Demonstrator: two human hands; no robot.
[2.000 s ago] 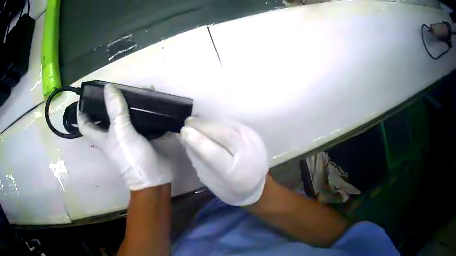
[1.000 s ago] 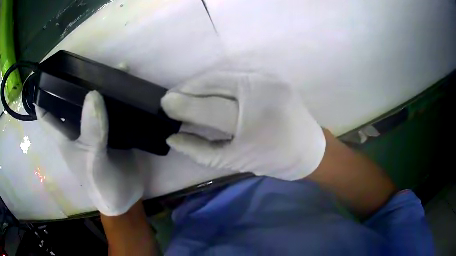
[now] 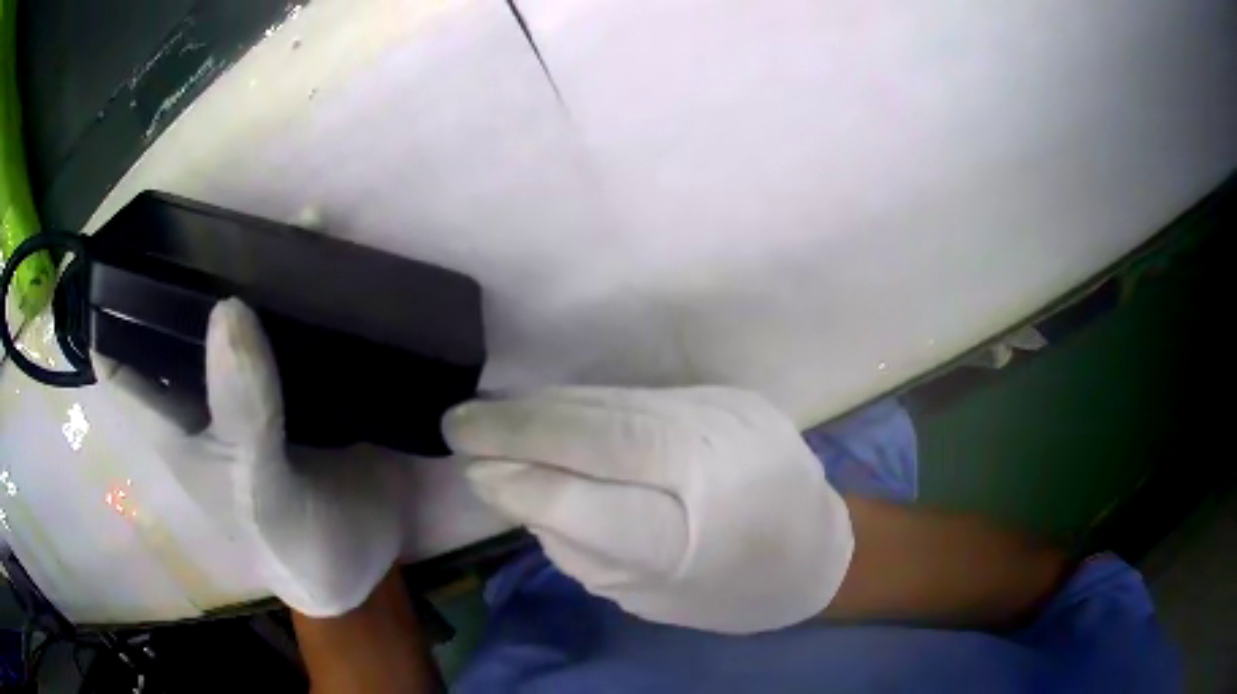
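Observation:
A black power adapter is tilted above the white ledge, its long side and top facing me. My left hand, in a white glove, grips it from below, with the thumb across its near side. My right hand, also gloved, is at the adapter's right end, fingertips close together at the lower corner; whether they pinch anything is hidden. The black output cord loops out at the adapter's left end.
The white-covered ledge runs across the view, with a dark seam at the top. The lime-green divider strip and dark green belt are at the upper left. Dark cables lie below the ledge at the lower left.
The adapter and both hands look nearer than two seconds ago. Since one second ago, my right hand has moved down from the adapter's end face to its lower corner, its fingers closer together.

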